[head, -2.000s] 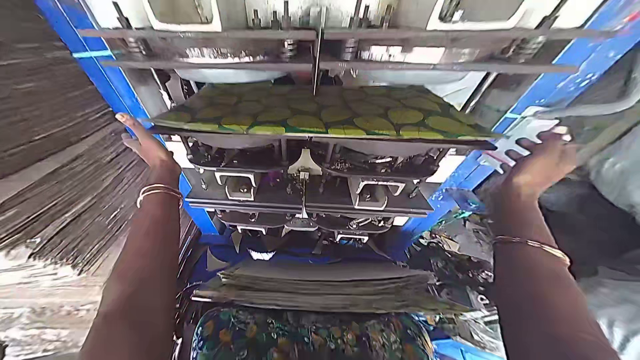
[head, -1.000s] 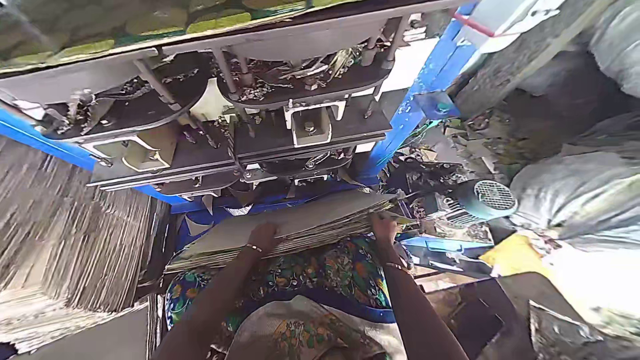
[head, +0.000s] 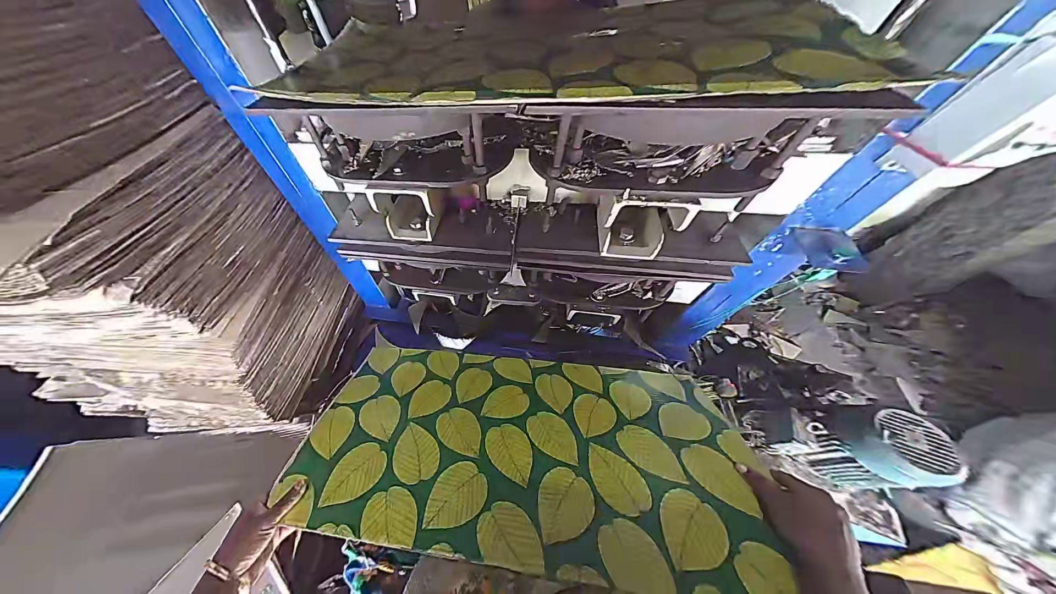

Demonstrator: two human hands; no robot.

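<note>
A leaf-printed green and yellow sheet (head: pixel 528 462) lies across the lower middle, held at both sides. My left hand (head: pixel 257 524) grips its lower left edge, thumb on top. On the right edge, my right hand (head: pixel 796 511) holds the sheet with a finger or thumb over the printed face. Beyond it stands a blue-framed machine (head: pixel 825 206) with metal plates and bolts. Another leaf-printed sheet (head: pixel 660 62) rests on the machine's upper plate. Whatever is under the held sheet is mostly hidden.
Tall stacks of thin brown sheets (head: pixel 223 272) rise on the left, with a grey flat surface (head: pixel 140 495) below. At the right are a motor with a round slotted cover (head: pixel 920 445), scattered scraps (head: pixel 792 371), plastic sacks (head: pixel 1015 462) and a yellow item (head: pixel 940 569).
A second ago my hands were at the plain sheet stack near the lap; now they hold a leaf-printed sheet by its sides. The view has shifted strongly.
</note>
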